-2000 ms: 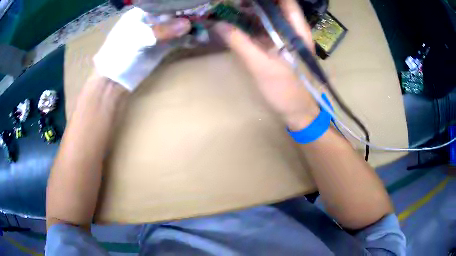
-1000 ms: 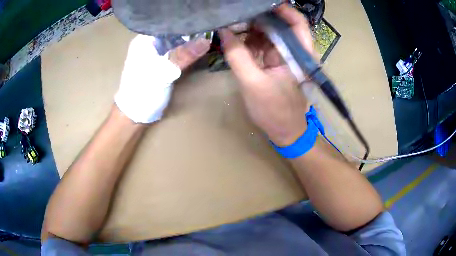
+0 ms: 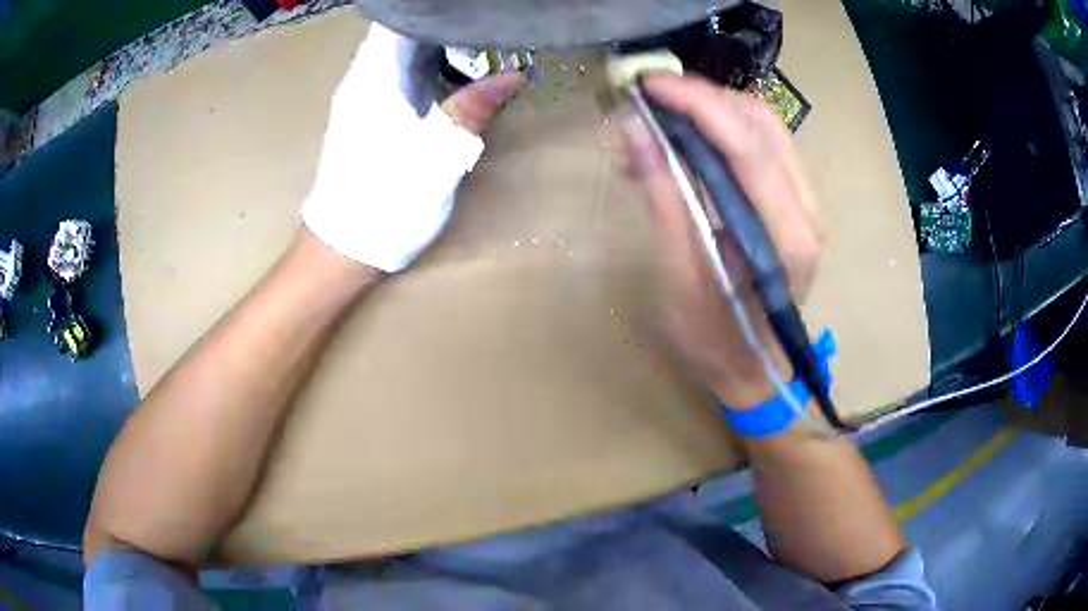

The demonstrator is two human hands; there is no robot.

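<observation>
My left hand (image 3: 412,149), in a white glove with bare fingertips, is at the upper middle and holds a small white part (image 3: 469,62) with metal pieces, partly hidden by the hood's edge. My right hand (image 3: 728,227), bare and blurred, is to its right, apart from it. It grips a soldering iron (image 3: 737,215) with a dark handle and pale collar (image 3: 646,67). A whitish solder feed tube (image 3: 702,227) runs along the iron. The iron's tip cannot be made out.
The grey hood (image 3: 549,22) covers the top middle. A tip cleaner tray (image 3: 783,100) and black stand (image 3: 749,45) are at the mat's (image 3: 477,418) upper right. Assemblies (image 3: 70,251) lie at left, and a green board (image 3: 945,227) at right. Specks dot the mat.
My right hand with the iron has moved right and down, away from my left hand. My left hand has shifted slightly up and right, still holding the part.
</observation>
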